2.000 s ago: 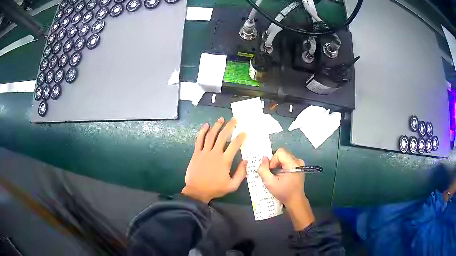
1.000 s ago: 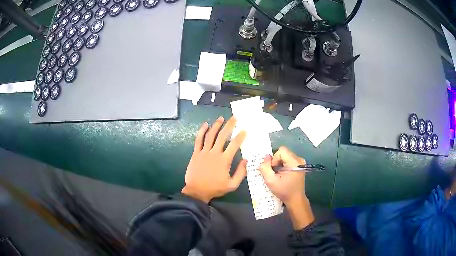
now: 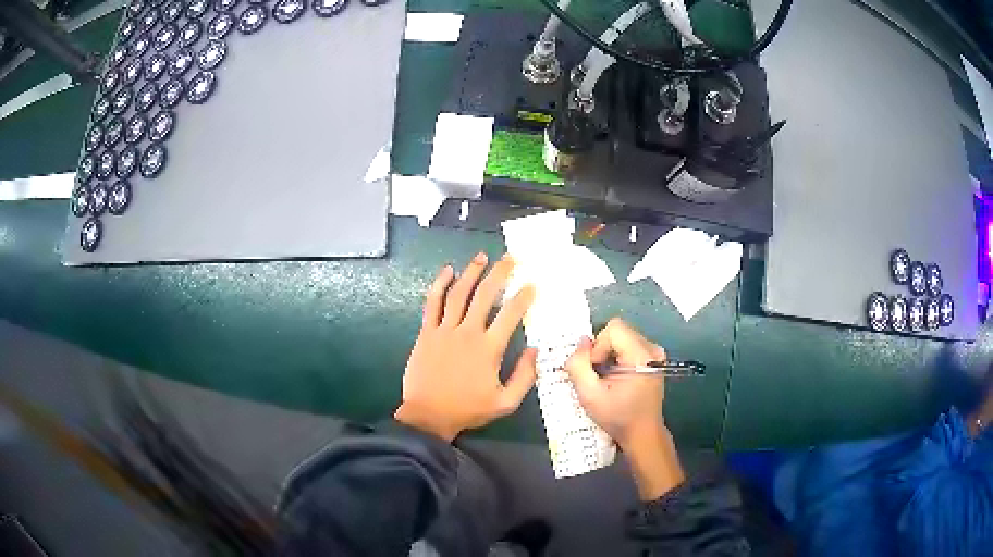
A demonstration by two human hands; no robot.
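A long narrow white record slip (image 3: 566,408) with rows of marks lies on the green bench, its lower end over the bench's front edge. My left hand (image 3: 463,354) lies flat with fingers spread, its index finger and thumb on the slip's left edge; it grips nothing. My right hand (image 3: 618,381) holds a thin dark and clear pen (image 3: 677,368) and rests on the slip's right side. The pen's tip is hidden by my fingers. White wipes (image 3: 583,267) lie at the slip's upper end.
A black test fixture (image 3: 632,174) with cables, a green label (image 3: 525,158) and a small bottle (image 3: 558,147) stands behind. A crumpled wipe (image 3: 690,270) lies right. Grey boards with round parts flank it, left (image 3: 283,141) and right (image 3: 871,163). A blue sleeve (image 3: 926,490) shows lower right.
My right hand and the pen have shifted only very slightly on the slip. My left hand has stayed in place.
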